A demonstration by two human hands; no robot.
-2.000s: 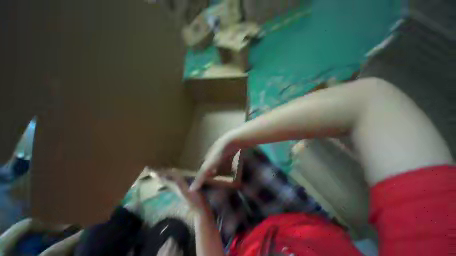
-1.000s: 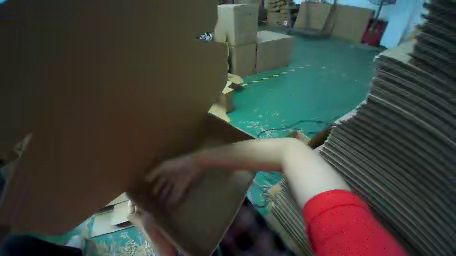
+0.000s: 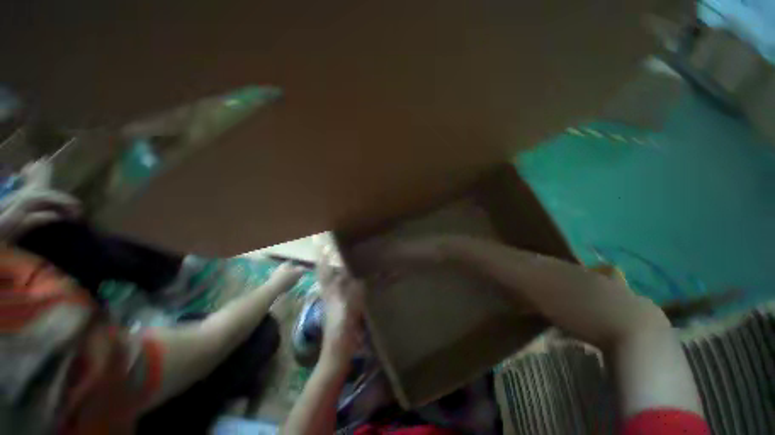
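A tan mailer box [image 3: 442,331] is tilted over my lap, its shallow tray open towards me. Its large plain lid panel [image 3: 365,110] stands up and fills the top of the view. My left hand [image 3: 340,293] is on the outside of the tray's left wall, at its upper corner, and holds it. My right hand [image 3: 387,255] reaches across into the tray to the inner side of the same wall. Its fingers are dim and blurred, so their grip cannot be told.
A co-worker in an orange and grey top is at the left, with an arm [image 3: 212,331] reaching towards my box. Stacks of blanks [image 3: 552,386] stand at the lower right. Green floor [image 3: 680,195] with yellow-black tape lies beyond. Blurred cardboard is at the upper right.
The view has swung left, so the co-worker now shows. The box appears further right, its lid spanning the top. My right hand is still inside the tray; my left hand shows more fully outside it.
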